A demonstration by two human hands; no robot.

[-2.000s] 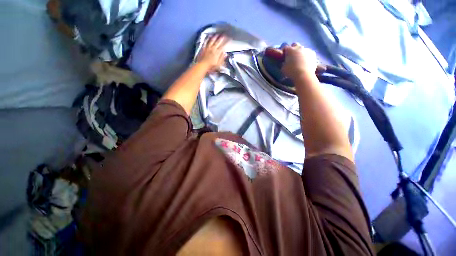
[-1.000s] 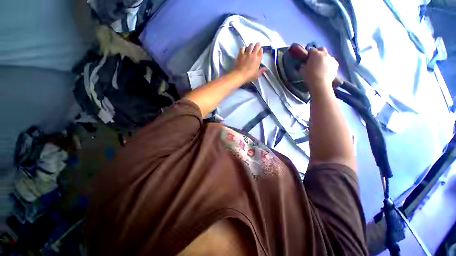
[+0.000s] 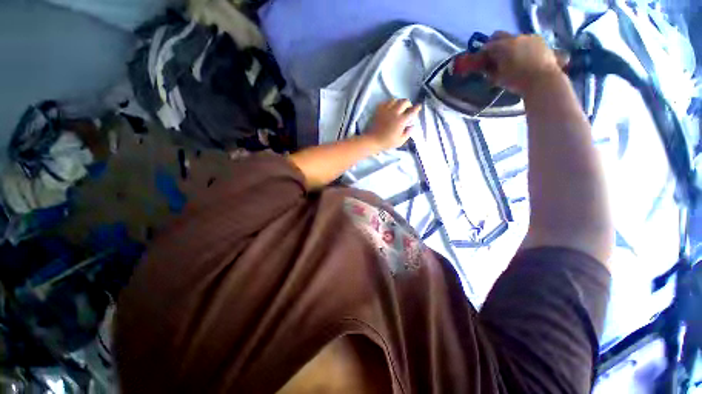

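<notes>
A white to silver-grey garment piece (image 3: 454, 177) with narrow dark strips lies spread in front of me, its lower part hidden by my body. My right hand (image 3: 519, 61) is closed around the red-brown handle of the steam iron (image 3: 477, 91). The iron's pointed soleplate is over the upper part of the cloth, tip towards the left. My left hand (image 3: 394, 125) lies on the cloth left of and below the iron's tip, fingers partly bent; whether it pinches the cloth I cannot tell.
The blue-violet table cover (image 3: 331, 35) shows beyond the garment. The black iron hose (image 3: 654, 100) runs right and down from the iron. More pale cloth (image 3: 646, 185) lies at the right. Dark-and-white cloth heaps (image 3: 208, 85) are at the left, with scraps below them.
The camera view has shifted. The garment now lies more spread, with a long dark-edged strip showing. The iron, still in my right hand, has moved up and right; my left hand sits lower, its fingers more bent.
</notes>
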